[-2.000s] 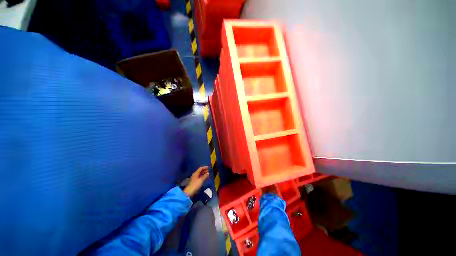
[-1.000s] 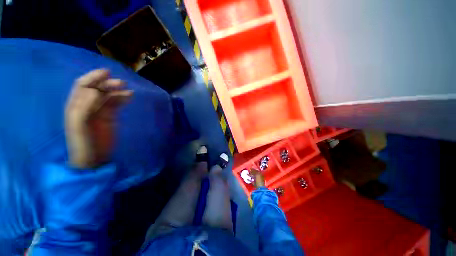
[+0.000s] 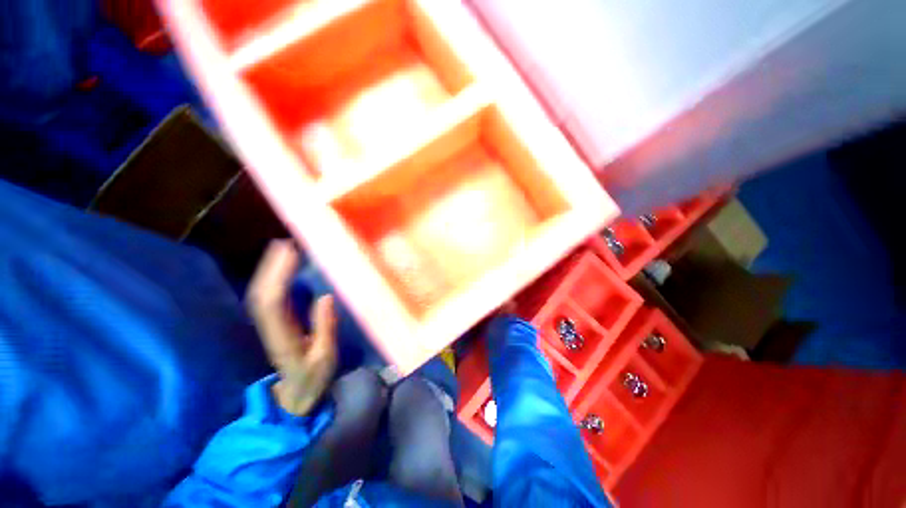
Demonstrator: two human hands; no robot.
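Note:
A tall stack of empty red compartment trays [image 3: 452,213] fills the upper middle, its top tray blurred and close to the camera. My left hand [image 3: 291,332] is just left of the stack's near edge, fingers apart, blurred, holding nothing visible. My right sleeve [image 3: 531,412] reaches up to the stack's near end; the hand itself is hidden below the tray's edge. Filled red trays [image 3: 606,382] lie low beside the right sleeve, with small shiny metal parts [image 3: 569,333] in their pockets.
An open brown carton [image 3: 164,177] stands at the left, beside a blue-clothed person [image 3: 99,357]. A pale grey surface [image 3: 636,69] is at upper right. Another carton [image 3: 735,233] lies behind the filled trays. A large red surface [image 3: 775,437] is at lower right.
The empty stack appears nearer and further left. My left hand has lowered from its raised position. My right hand has passed from the filled tray's pocket to under the stack's edge.

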